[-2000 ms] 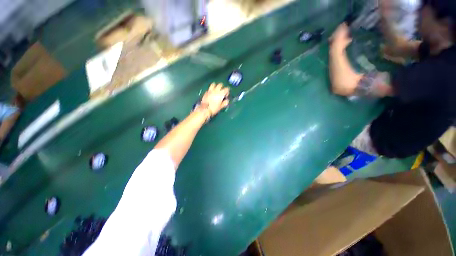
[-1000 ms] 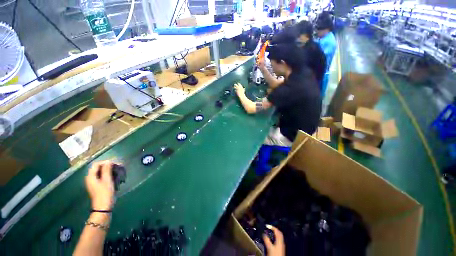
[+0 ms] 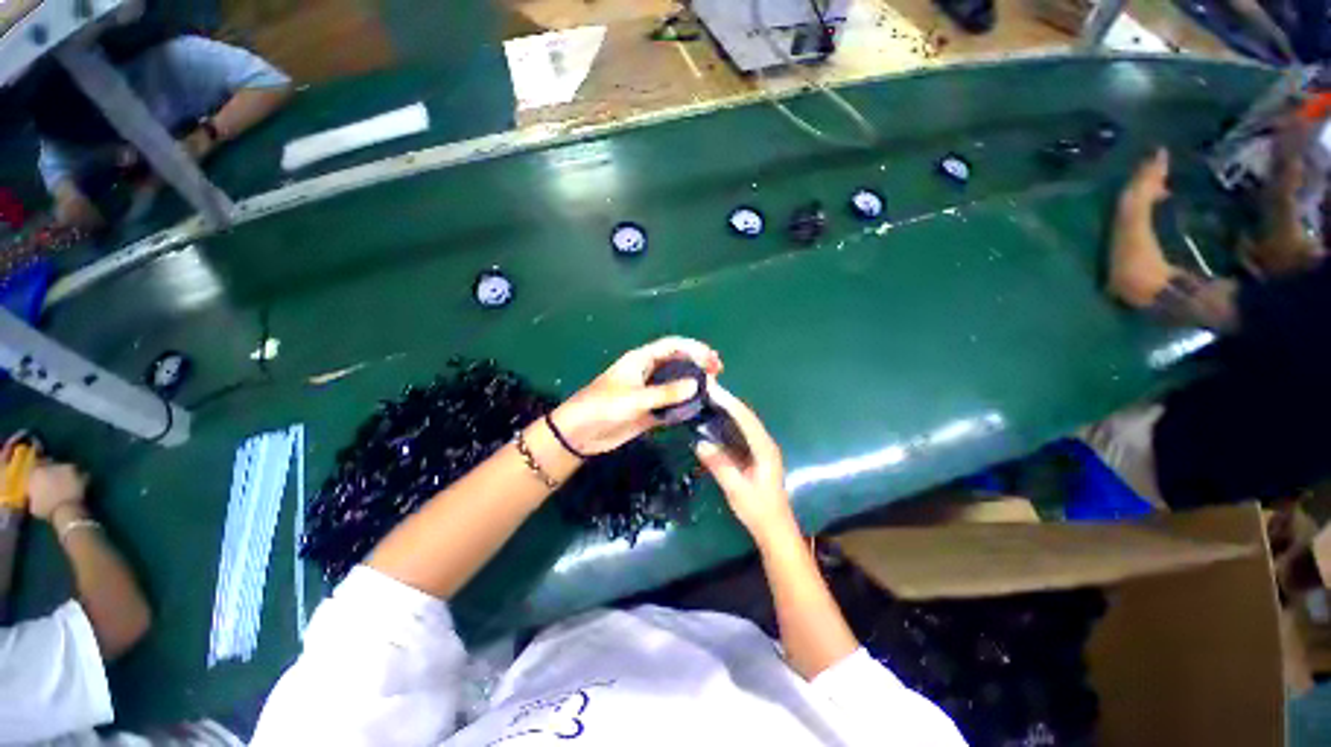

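My left hand, bare with a dark band and a bracelet, grips a round black housing by its rim above the near worktop. My right hand is beside it and holds another dark part, partly hidden by the fingers. The hands are close together; whether the two parts touch is unclear. A large heap of small glossy black pieces lies under and left of my left forearm.
White-faced round units and dark lumps stand along the green belt. Pale strips lie left of the heap. An open carton of black parts is at right. Other people's hands are right and left; a metal arm is at left.
My left hand has come from the belt side to the front of my body. My right hand has come out of the carton with a dark part. The view has turned left and down.
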